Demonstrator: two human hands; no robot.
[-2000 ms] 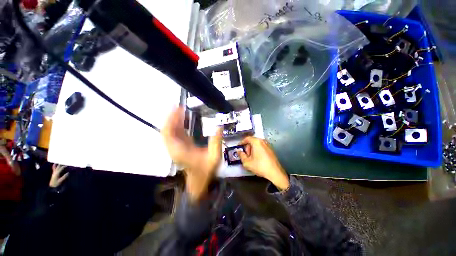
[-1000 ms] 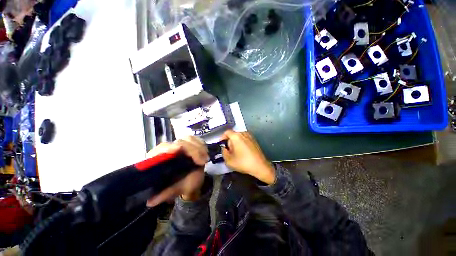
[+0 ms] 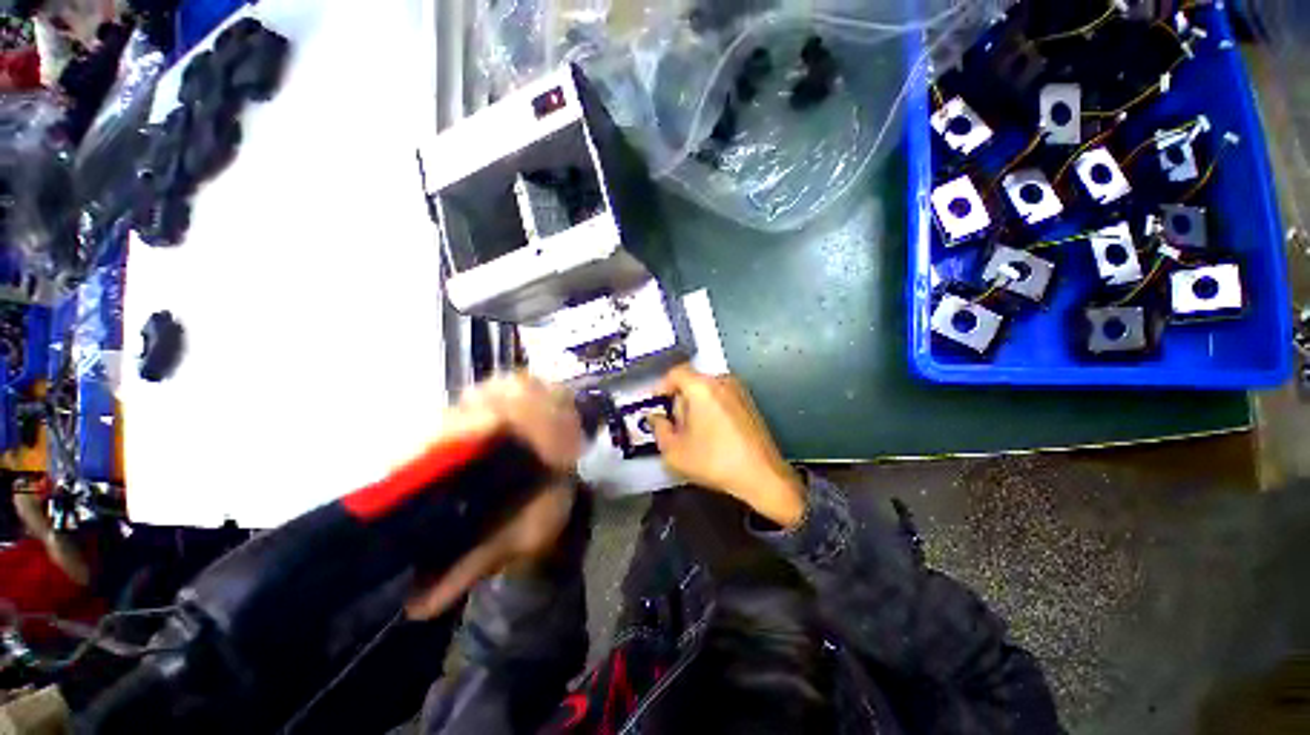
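My left hand is wrapped around the front of the electric screwdriver, a long black body with a red strip lying slanted to the lower left. Its dark front end is at the left side of a small motor unit; whether the tip touches it I cannot tell. The motor unit has a silver face with a round hole and a dark surround, and sits over the white work pad. My right hand holds it from the right with the fingertips.
The white and grey screw feeder stands just beyond the hands. A clear bag with dark bits lies behind it. A blue bin of motors is at the right. White sheets at the left hold black units. Another person's arm shows far left.
My left hand has taken hold of the screwdriver, which hung over the feeder, and brought it down to the motor unit. Since one second ago the unit's silver face shows more clearly.
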